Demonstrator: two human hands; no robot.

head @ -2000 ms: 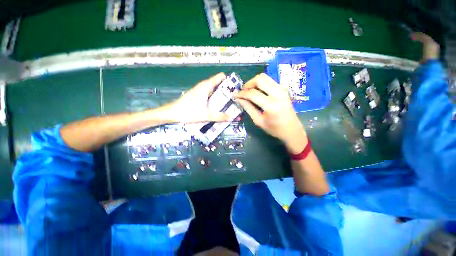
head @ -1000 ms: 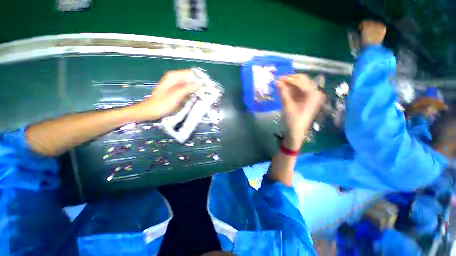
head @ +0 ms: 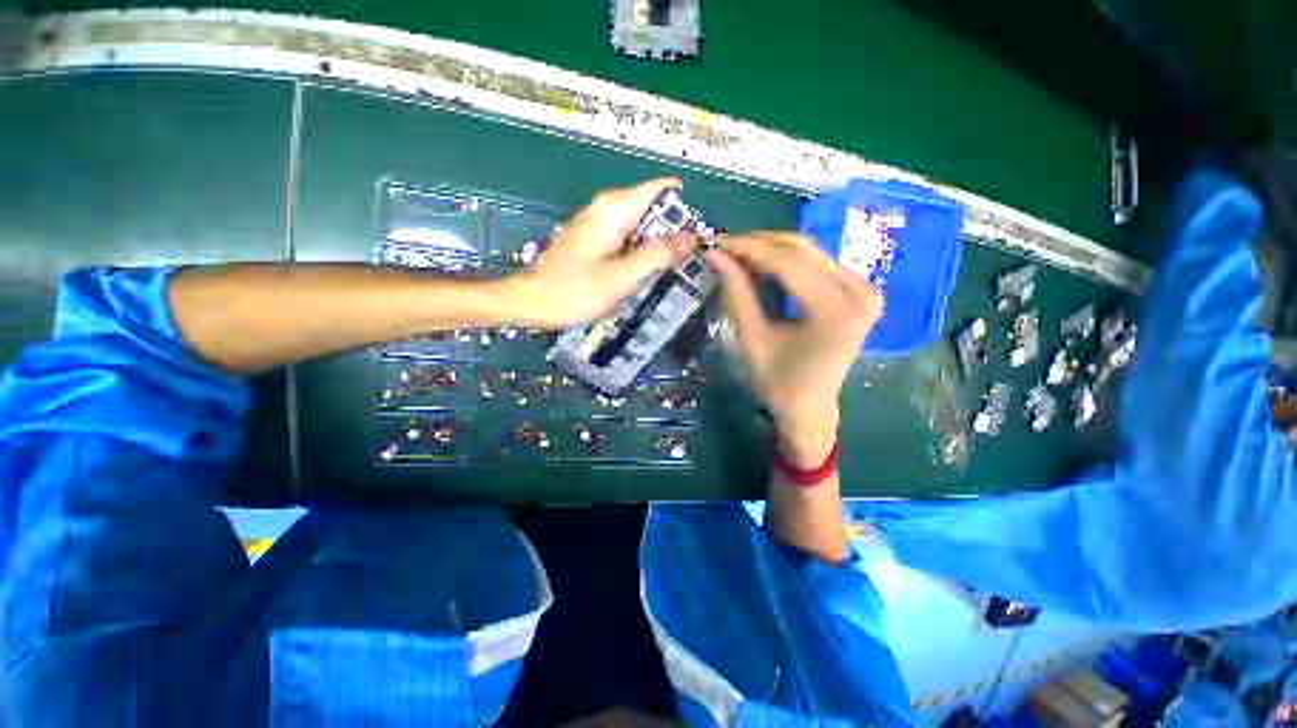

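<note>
My left hand (head: 605,263) holds a phone middle frame (head: 647,320), silver-grey with a dark central strip, tilted above the compartment tray. My left thumb lies across its upper part. My right hand (head: 797,320) has its thumb and fingertips pinched together at the frame's top end; whether something small is between them cannot be told. The clear compartment tray (head: 551,421) lies on the bench under the frame, with small dark, reddish and gold components in its cells. A red wristband (head: 805,464) is on my right wrist.
A blue bin (head: 932,270) with white bits stands right of my right hand. Silver-white pieces (head: 1024,334) and crumpled clear film (head: 943,413) lie farther right. Beyond the pale rail (head: 498,88), the green conveyor carries frames (head: 657,26). A neighbour's blue sleeve (head: 1209,384) reaches in at right.
My right hand has moved from beside the blue bin back to the top end of the phone frame. My left hand still holds the frame. The camera view has shifted.
</note>
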